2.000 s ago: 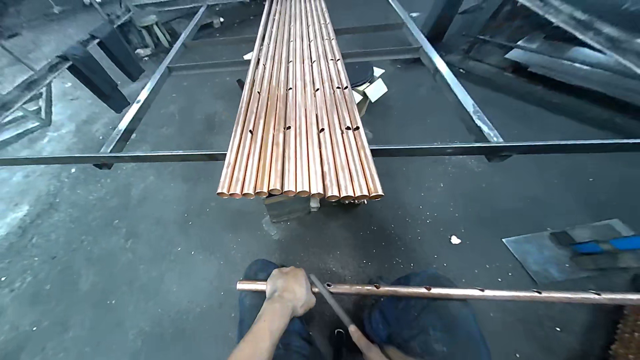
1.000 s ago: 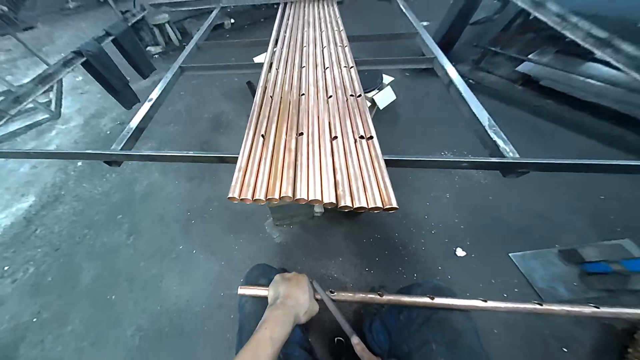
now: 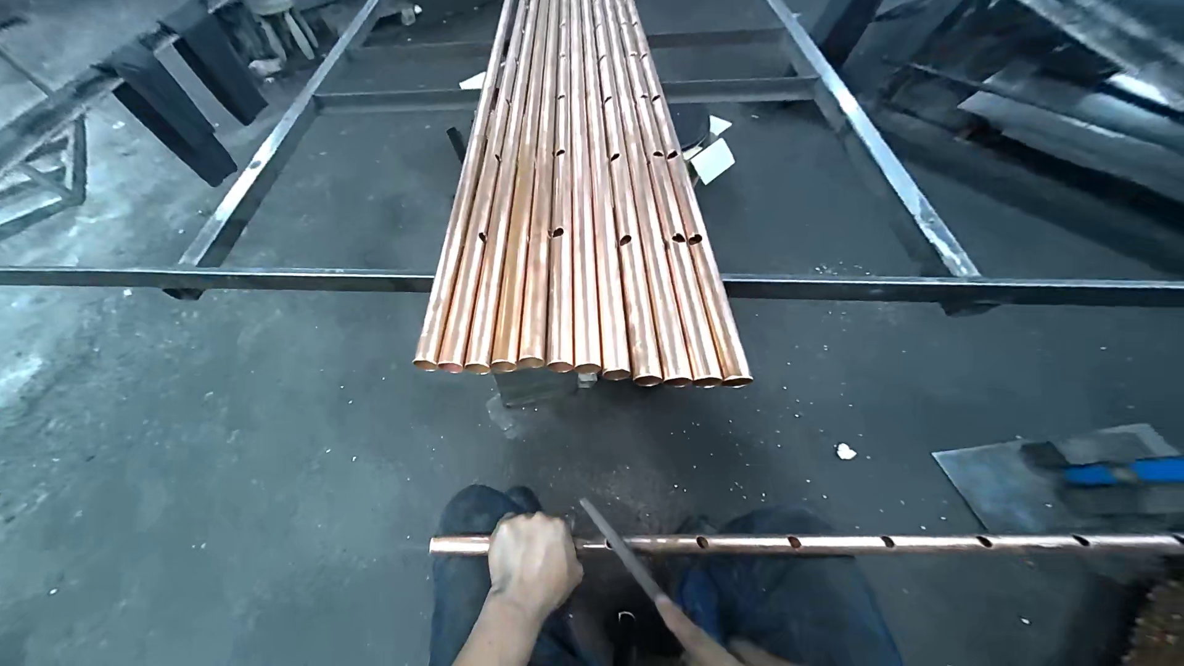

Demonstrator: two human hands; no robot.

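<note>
A copper pipe (image 3: 842, 546) with several holes along its side lies level across my knees. My left hand (image 3: 535, 562) is closed around it near its left end. A slim metal file (image 3: 622, 548) slants over the pipe just right of that hand, at one of the holes. Its handle runs down toward my right hand (image 3: 754, 653), which shows only in part at the bottom edge; its fingers are mostly out of sight. Beyond my knees, many similar copper pipes (image 3: 578, 277) lie side by side, their open ends facing me.
A metal frame (image 3: 832, 289) of bars runs under and beside the row of pipes. On the floor at right, a metal plate (image 3: 999, 476) bears a blue-and-black object (image 3: 1091, 474). Dark strips (image 3: 176, 120) hang over a bar at upper left. Small bits are scattered on the floor.
The view has shifted slightly. My left hand stays on the pipe near its left end, and the file remains across the pipe beside it.
</note>
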